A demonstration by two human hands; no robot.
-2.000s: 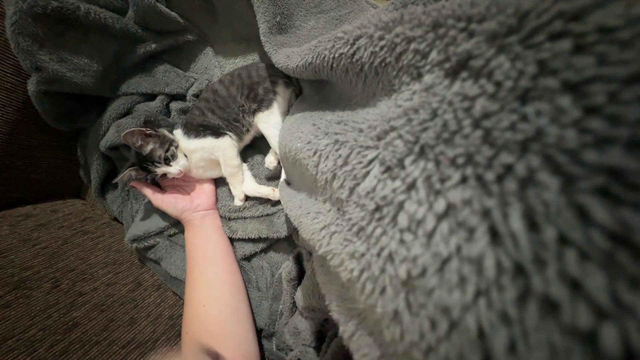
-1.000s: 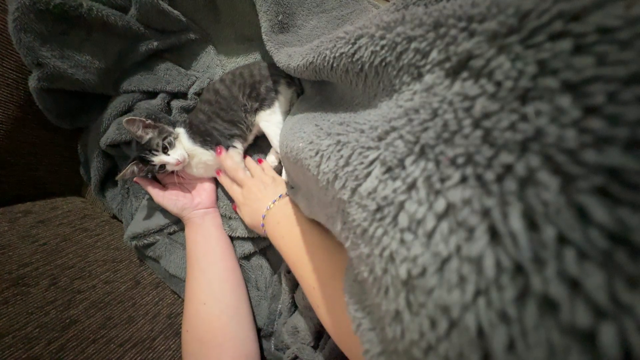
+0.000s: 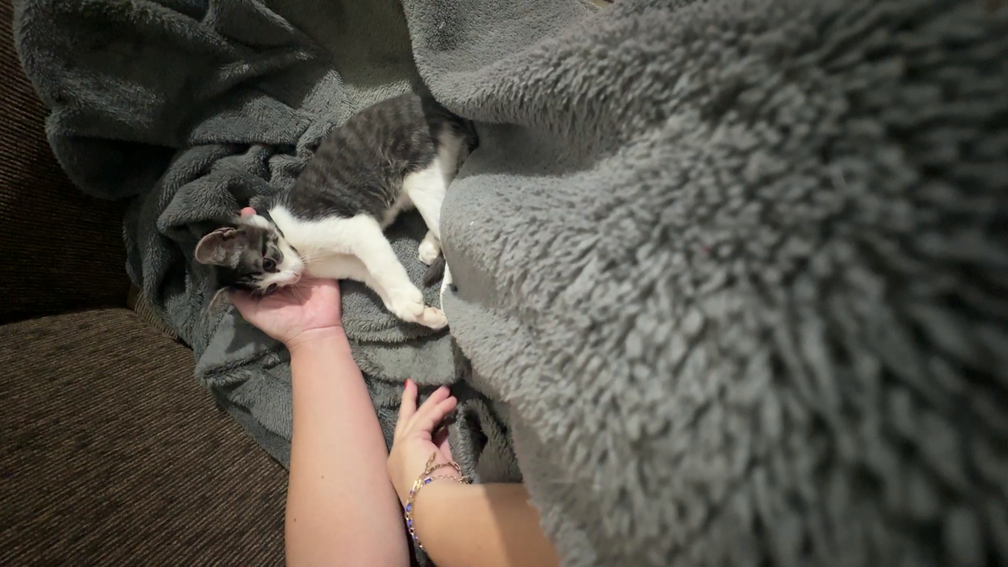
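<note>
A grey tabby and white kitten lies on its side on a rumpled grey plush blanket, front legs stretched toward the right. Its head rests in my left hand, palm up beneath the cheek; one fingertip shows behind the head and the other fingers are hidden. My right hand is below the kitten, close beside my left forearm, fingers apart and touching no part of the animal. A beaded bracelet circles the right wrist.
A raised fold of fluffy grey blanket fills the right side and covers the kitten's rear end. Brown ribbed upholstery lies at the lower left, with a darker upholstered part above it.
My right hand, out of view two seconds ago, was at the kitten's chest one second ago and has drawn back below it. The kitten has turned its head and stretched a front leg.
</note>
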